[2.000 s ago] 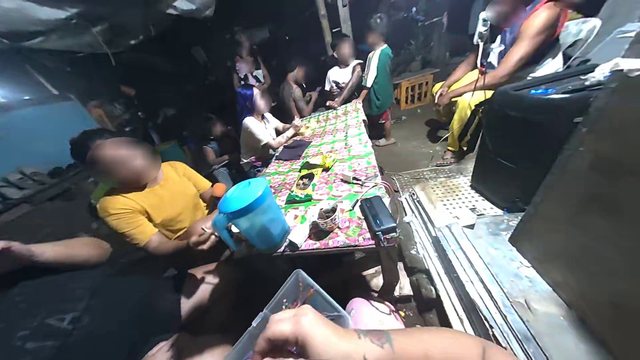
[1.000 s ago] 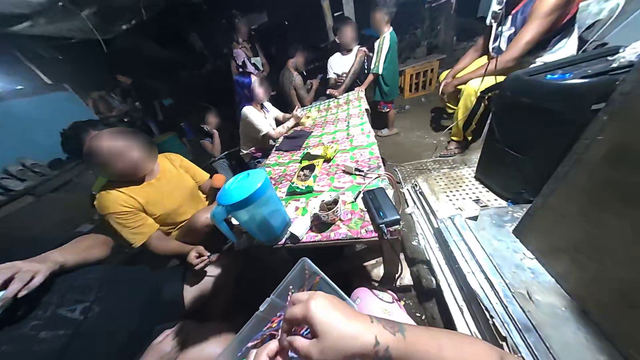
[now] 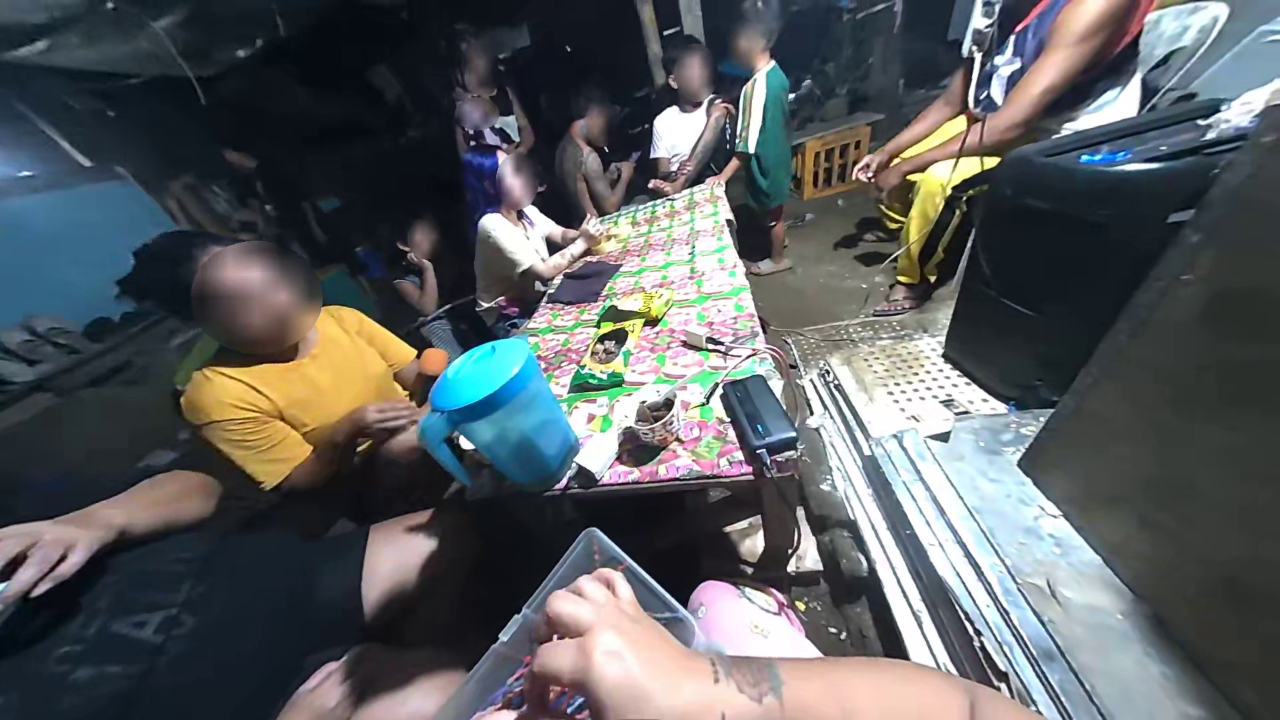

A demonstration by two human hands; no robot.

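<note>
My right hand [image 3: 610,650], with a tattooed wrist, reaches from the lower right over a clear plastic box [image 3: 640,577]. Its fingers are bent down into the box, and their tips are partly hidden. Thin, multicoloured pieces [image 3: 515,690] lie in the box under the fingers; whether any is gripped cannot be told. A sliver of skin at the bottom edge, by the box, may be part of my left hand; the rest of that hand is out of frame.
Beyond the box stands a table [image 3: 690,240] with a blue pitcher [image 3: 510,415], a patterned cup [image 3: 657,420], snack packets [image 3: 605,350] and a black device [image 3: 758,412]. A pink item [image 3: 745,615] is beside the box. Several people sit or stand around; a black case [image 3: 1060,240] is at right.
My right hand has shifted and its fingers have changed pose over the box. The neighbouring person in yellow has brought their hands together since the earliest frame.
</note>
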